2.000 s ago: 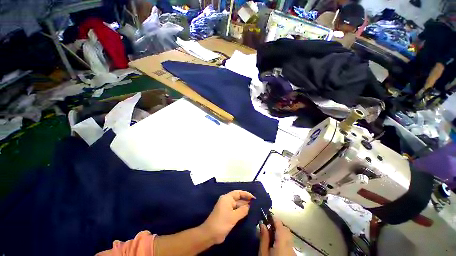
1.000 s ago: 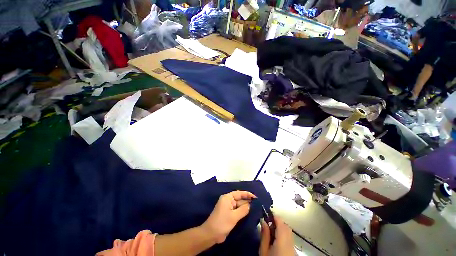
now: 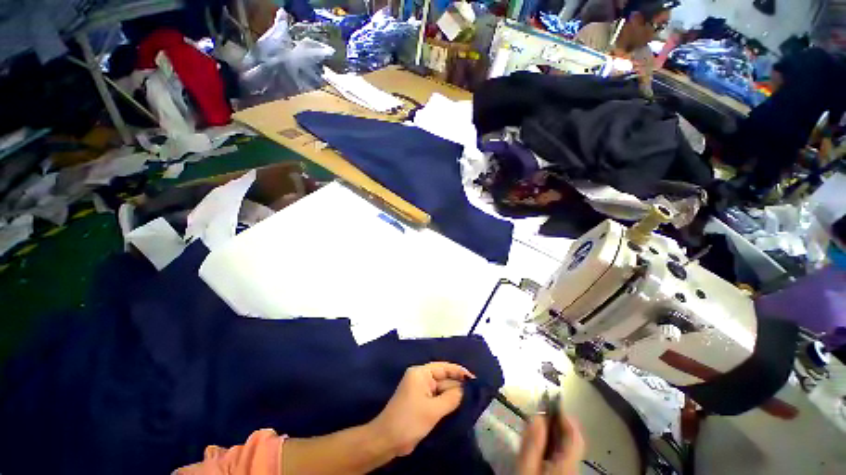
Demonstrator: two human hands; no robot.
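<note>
The navy garment [image 3: 278,380] fills the lower left and lies over the table's front part. My left hand [image 3: 422,406] pinches its right edge between thumb and fingers. My right hand [image 3: 550,447] is at the bottom edge, right of the cloth and apart from it. It is blurred and holds the small dark hand tool [image 3: 554,415], tip up. The cream-white sewing machine head [image 3: 649,301] stands to the right, its needle area beyond my right hand.
A loose navy panel [image 3: 408,176] lies beyond, partly on a tan board [image 3: 278,130]. A dark garment pile [image 3: 603,130] is behind the machine. An open carton [image 3: 288,181] with white pieces stands left of the table. People sit at the back right.
My right hand has moved right with the tool, off the navy cloth and over the machine bed. The cloth edge at my left fingers is now bunched up. My left hand has barely moved.
</note>
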